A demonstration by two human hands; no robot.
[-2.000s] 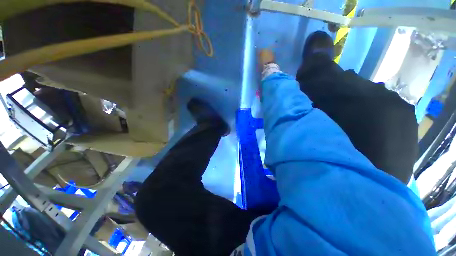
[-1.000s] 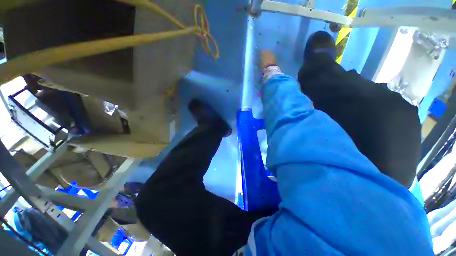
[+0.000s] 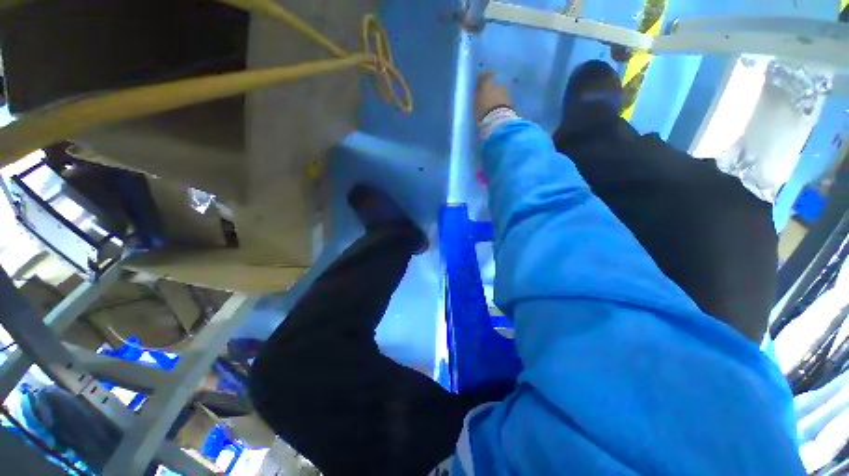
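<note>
My right arm, in a blue sleeve, reaches down between my legs from the lower right. My right hand [image 3: 493,97] is small and blurred at the end of the sleeve, over the blue floor [image 3: 410,121]. Its fingers are not clear, and no held object can be made out. My left hand is out of the picture. A bright blue plastic stool [image 3: 461,297] is partly visible below me, partly covered by my leg and sleeve.
A cardboard box [image 3: 284,186] with yellow straps [image 3: 186,88] stands at the left. Grey metal frame bars [image 3: 186,372] cross the lower left. A pale rail [image 3: 568,25] and yellow-black tape [image 3: 642,65] are at the top right.
My right hand has moved slightly up in the picture, away from me, and its pose has changed a little. My legs and the box stay nearly in place.
</note>
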